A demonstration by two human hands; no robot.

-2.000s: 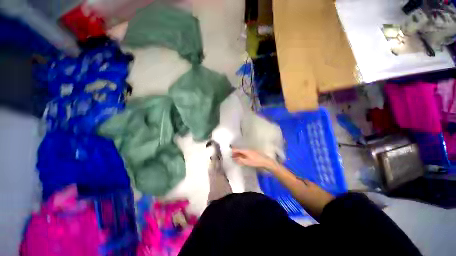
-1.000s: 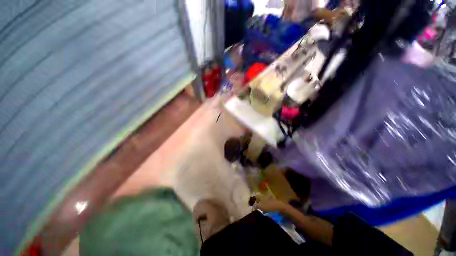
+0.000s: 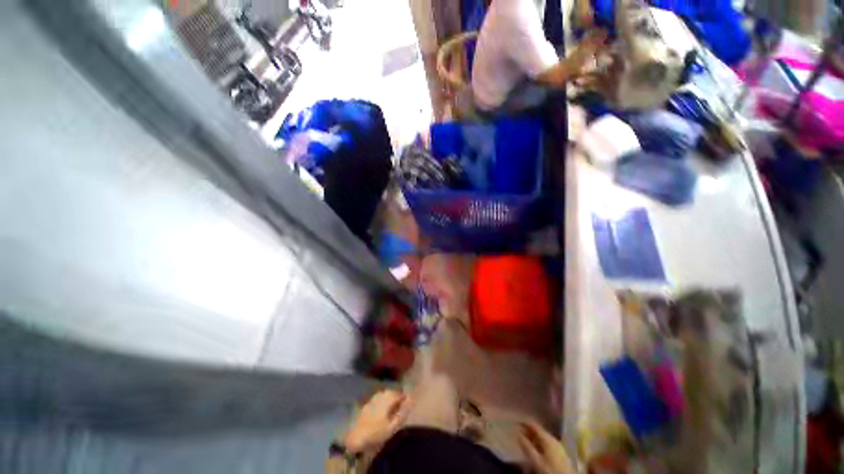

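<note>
My left hand (image 3: 375,419), with a dark band at the wrist, is low in the picture, loosely bent and blurred, with nothing seen in it. My right hand (image 3: 544,449) is at the bottom edge, partly cut off and blurred, also with nothing seen in it. Nearest ahead on the floor is an orange-red stool or box (image 3: 511,304). Beyond it stands a blue crate (image 3: 477,215), with black-and-white checked cloth (image 3: 428,171) at its left side. Neither hand touches these.
A long white table (image 3: 592,324) runs along the right, bearing blue pieces (image 3: 631,244) and a blurred patterned pile. A grey-white door or wall panel (image 3: 185,241) is close at left. A dark bag with blue cloth (image 3: 356,153) stands near the doorway. A seated person's arm (image 3: 509,51) shows beyond.
The view has moved from the green cloths and shutter to a passage beside a white table. My left hand is now in view. The green cloth is out of view.
</note>
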